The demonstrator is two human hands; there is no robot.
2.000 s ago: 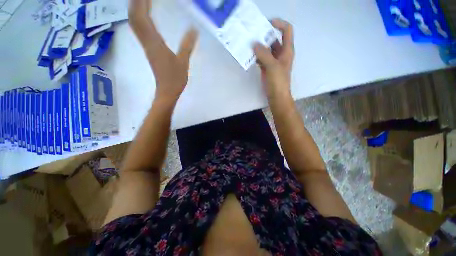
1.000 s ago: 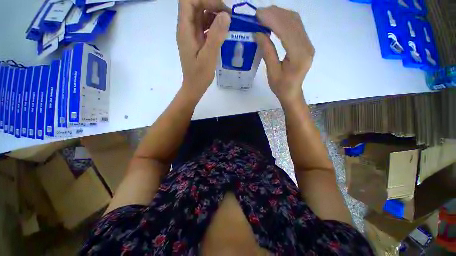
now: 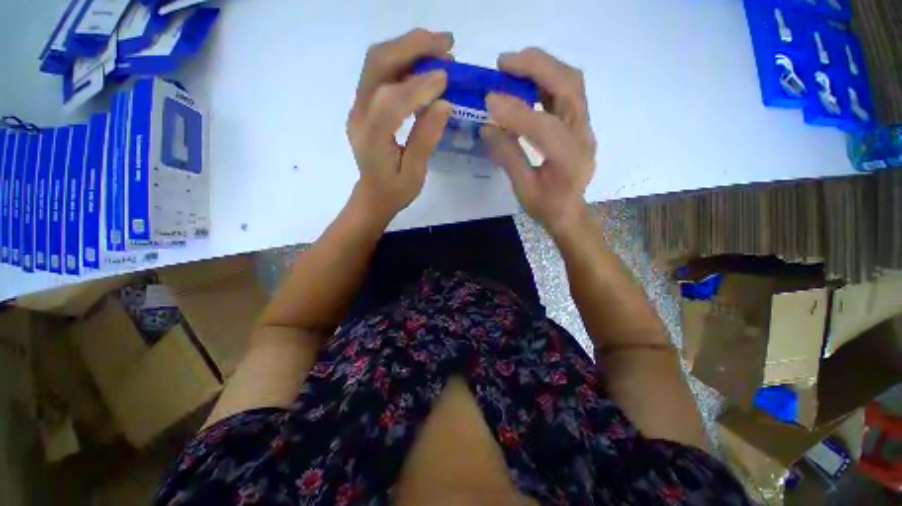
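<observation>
A retail box [image 3: 461, 143] stands upright on the white table in front of me, its blue top edge [image 3: 480, 87] toward the camera. My left hand [image 3: 401, 114] grips the top's left end with thumb and fingers. My right hand [image 3: 544, 124] grips the right end. The fingers of both hands press on the blue top. The box front shows only partly below the fingers, with a blue and white print. The hang tab cannot be made out.
Finished boxes [image 3: 96, 188] stand in a row at left, with flat cartons [image 3: 129, 35] piled behind. Filled trays [image 3: 806, 59] lie at far right, beside a bottle [image 3: 876, 148]. Brown shipping cartons [image 3: 737, 336] and flattened cardboard [image 3: 752, 229] are below the table edge [image 3: 653, 191].
The box was first held tilted in my right hand, then stood upright between both hands with its hang tab showing. Now both hands are closed on its blue top, and the tab no longer shows.
</observation>
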